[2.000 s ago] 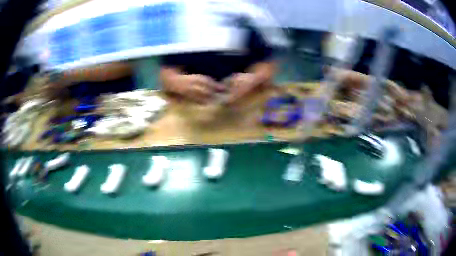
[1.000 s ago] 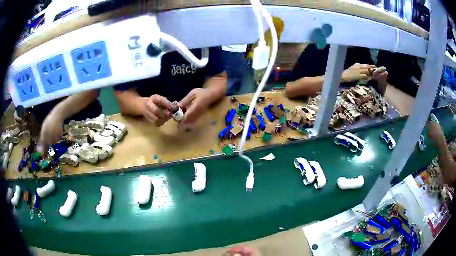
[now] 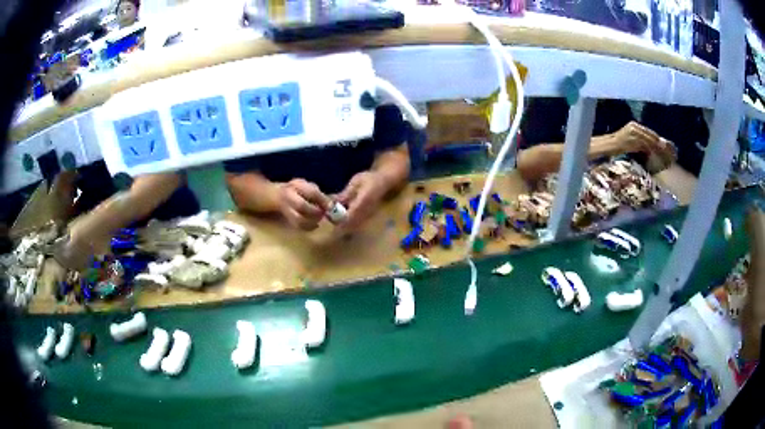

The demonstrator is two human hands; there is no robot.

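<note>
A small blurred skin-coloured patch, perhaps a fingertip of one of my hands (image 3: 459,422), shows at the bottom edge. I cannot tell which hand it is or whether it holds anything. The rest of my hands is out of the picture. Blue, green and brown wired sets (image 3: 663,387) lie in a heap on a white liner (image 3: 564,387) at lower right. White curved housings (image 3: 314,324) lie spaced out on the green belt (image 3: 352,369). Two filled housings (image 3: 558,286) with blue showing lie side by side on the belt, right of centre.
A power strip (image 3: 323,99) and a white charging cable (image 3: 513,109) hang across the upper view. A grey post (image 3: 700,180) slants down at right. Across the belt, a person's hands (image 3: 356,197) hold a small white piece. Housings (image 3: 189,255) and wired sets lie on that bench.
The view has turned left and sharpened since the first frame, so the scene sits further right than one second ago. The skin-coloured patch at the bottom looks smaller. More housings show at left.
</note>
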